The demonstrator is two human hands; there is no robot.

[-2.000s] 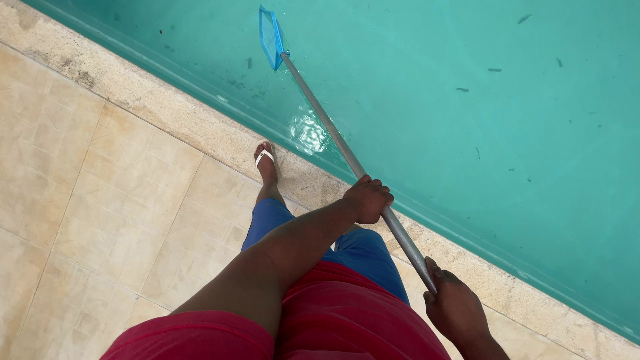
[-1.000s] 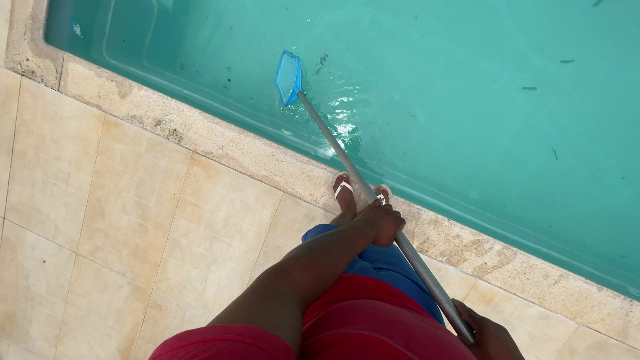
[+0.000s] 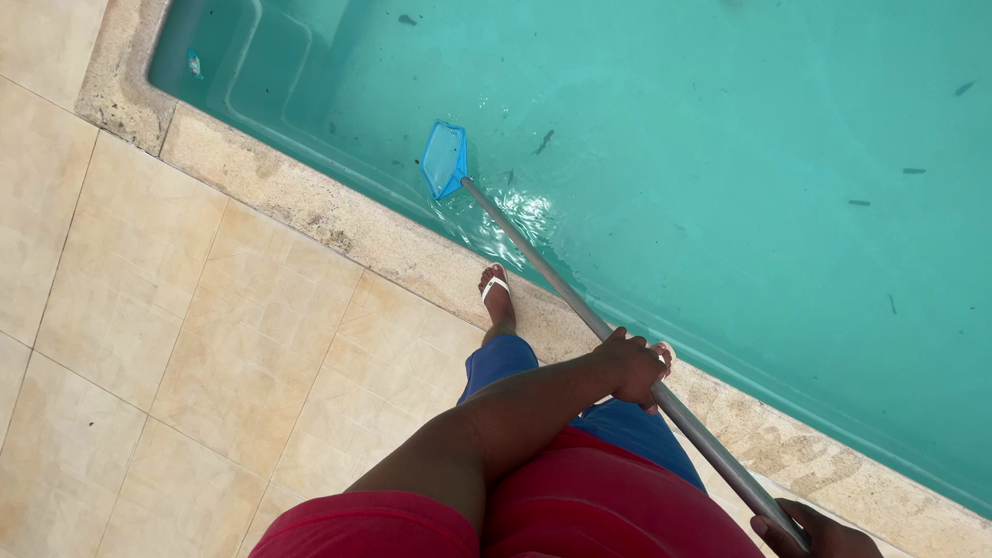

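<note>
Across my body runs the grey metal pole [image 3: 535, 256] of a pool skimmer. My left hand [image 3: 632, 368] is closed round the pole near its middle, in front of my foot at the pool's edge. Lower right, at the frame's bottom, my right hand [image 3: 821, 531] grips the pole close to its near end. At the far end a blue skimmer net [image 3: 445, 159] lies at the surface of the pool water [image 3: 736, 155], near the pool wall. Whether anything is in the mesh, I cannot tell.
Pale stone coping [image 3: 310, 205] borders the pool, with my sandalled foot [image 3: 498, 294] on it. Beige tiles [image 3: 132, 271] lie to the left. Submerged steps [image 3: 267, 70] fill the pool corner, near a small pale blue item [image 3: 194, 64]. Several dark leaf-like bits [image 3: 545, 142] are in the water.
The view has shifted toward the pool corner, bringing the steps into sight. Both hands have stayed on the pole. My feet, close together one second ago, are now farther apart on the coping.
</note>
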